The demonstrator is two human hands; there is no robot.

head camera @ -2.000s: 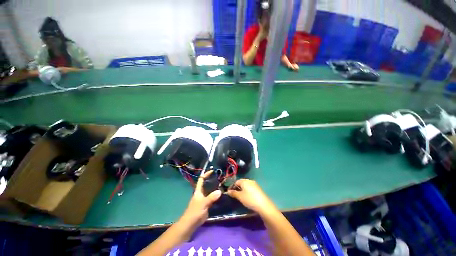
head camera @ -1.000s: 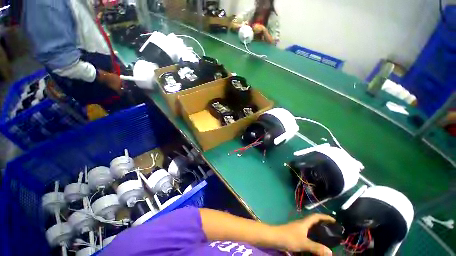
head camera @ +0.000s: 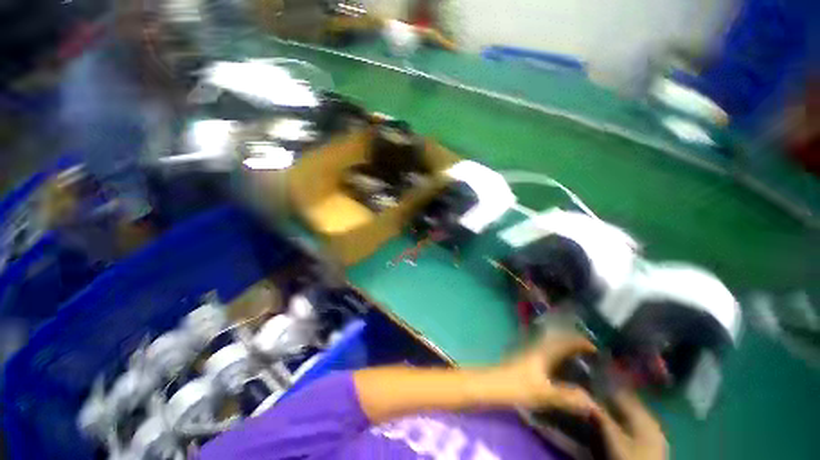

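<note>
The frame is strongly blurred. My left hand [head camera: 548, 370] is around a small black module [head camera: 575, 367] near the bench's front edge. My right hand [head camera: 637, 429] is close to the module at the lower right; what its fingers hold cannot be told. A white-and-black camera housing [head camera: 688, 301] lies just beyond my hands, with red wires [head camera: 649, 364] running from its cavity toward the module. A second camera housing [head camera: 575, 256] lies to its left, and a third [head camera: 476, 198] lies farther left with red leads on the green bench.
A brown cardboard box [head camera: 337, 214] with black modules stands on the bench at left. A blue crate [head camera: 117, 296] holding white units is below the edge. A person [head camera: 117, 99] stands blurred at upper left. The green belt [head camera: 557, 135] runs behind the housings.
In the last second my right hand has come into view beside the module. Two seconds ago the view faced straight ahead; it has since turned left. The left hand still holds the module.
</note>
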